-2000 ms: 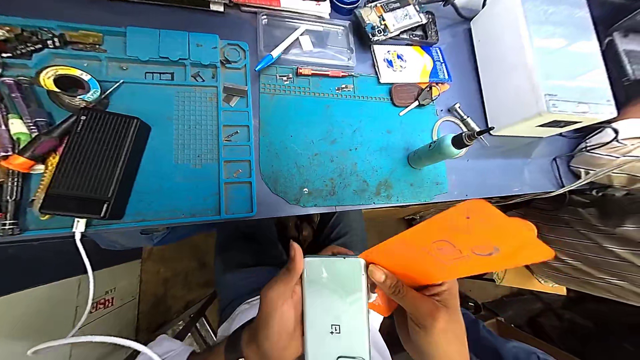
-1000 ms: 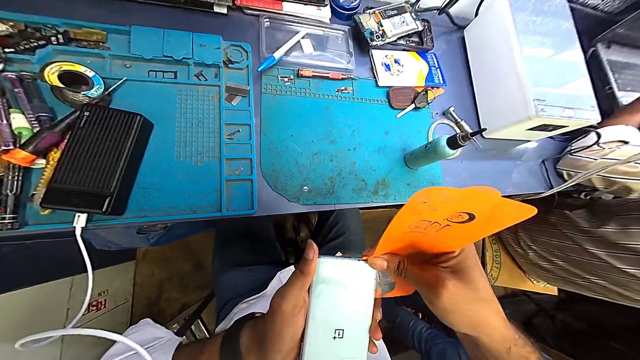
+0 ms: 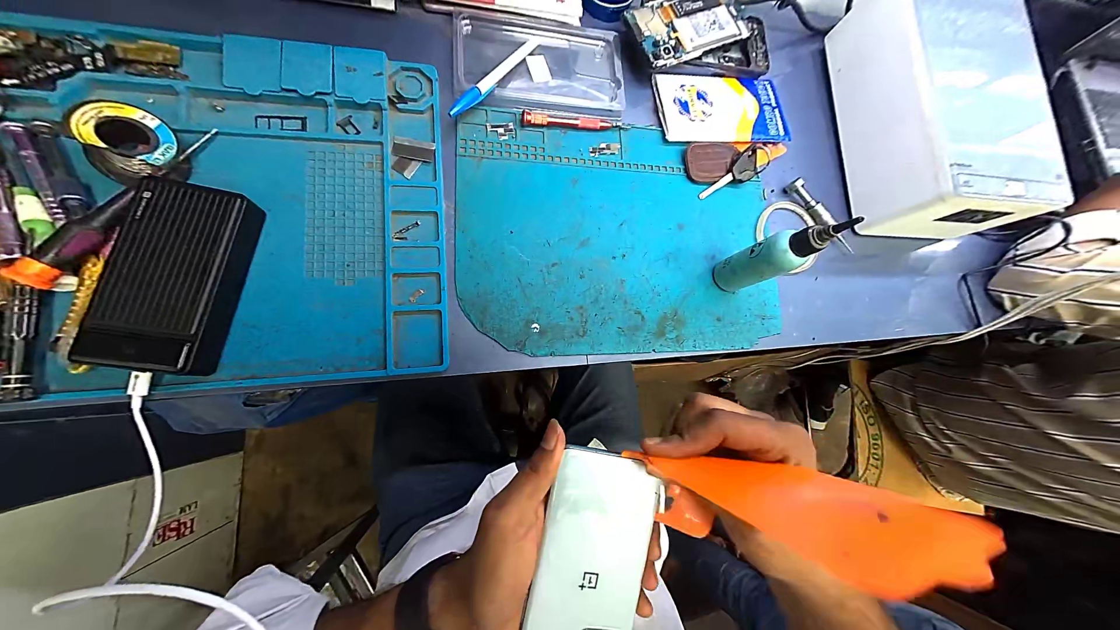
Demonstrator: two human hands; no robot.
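A pale green OnePlus phone [image 3: 595, 542] lies back side up in my left hand [image 3: 507, 542], the thumb along its left edge and fingertips round its right edge. My right hand [image 3: 744, 446] pinches a thin, flexible orange sheet [image 3: 840, 525] at its narrow end, at the phone's top right corner. The sheet spreads out to the right, over my right forearm. Below the pinch, a smaller orange piece [image 3: 687, 514] shows beside the phone's right edge; whether it belongs to the same sheet I cannot tell. The phone's lower end is cut off by the frame.
On the bench are a teal work mat [image 3: 604, 254], a pale green bottle [image 3: 761, 261], a black power bank [image 3: 171, 276] with a white cable, a solder spool [image 3: 122, 136], a clear plastic box [image 3: 569, 66], a red screwdriver [image 3: 569, 121] and a white box [image 3: 945, 114]. Another person's striped sleeve is at right.
The orange sheet has swung downward, from rising above my right hand to lying across my right forearm. My left hand keeps its hold on the phone.
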